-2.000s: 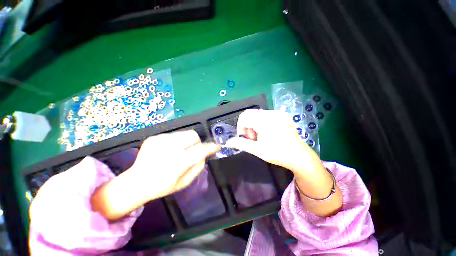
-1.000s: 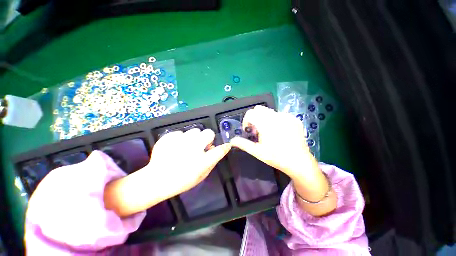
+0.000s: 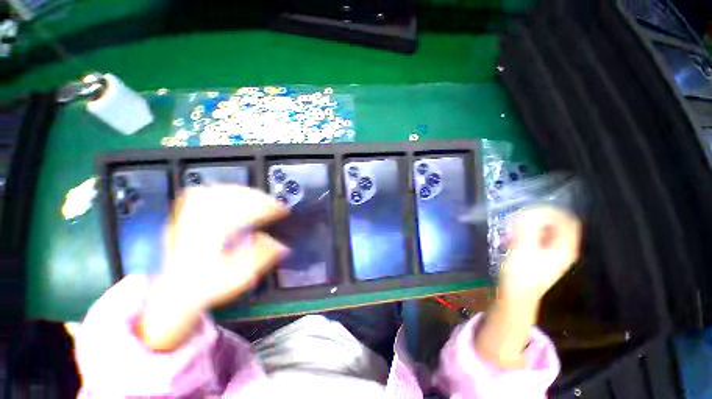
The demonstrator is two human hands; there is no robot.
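A black foam tray [image 3: 336,218] holds a row of several smartphones, back side up, each with round lenses at its upper left. The rightmost smartphone [image 3: 443,226] lies in its pocket, uncovered. My left hand [image 3: 222,245], blurred, hovers over the second pocket from the left; its thumb and fingers are apart and nothing shows in them. My right hand [image 3: 541,241], also blurred, is just right of the tray and holds a clear film piece [image 3: 531,195] that trails to the left. A carrier film strip [image 3: 497,175] with dark circles lies partly under the right hand.
A pile of small pale and blue rings [image 3: 261,117] lies behind the tray. A white bottle [image 3: 121,105] stands at the back left, and a crumpled white wipe [image 3: 80,199] lies left of the tray. Stacked black trays [image 3: 593,140] rise at the right. Another black tray edge [image 3: 351,31] is at the back.
My hands have moved apart from the rightmost phone, left hand to the left, right hand to the right with clear film. The view has shifted, showing the whole tray.
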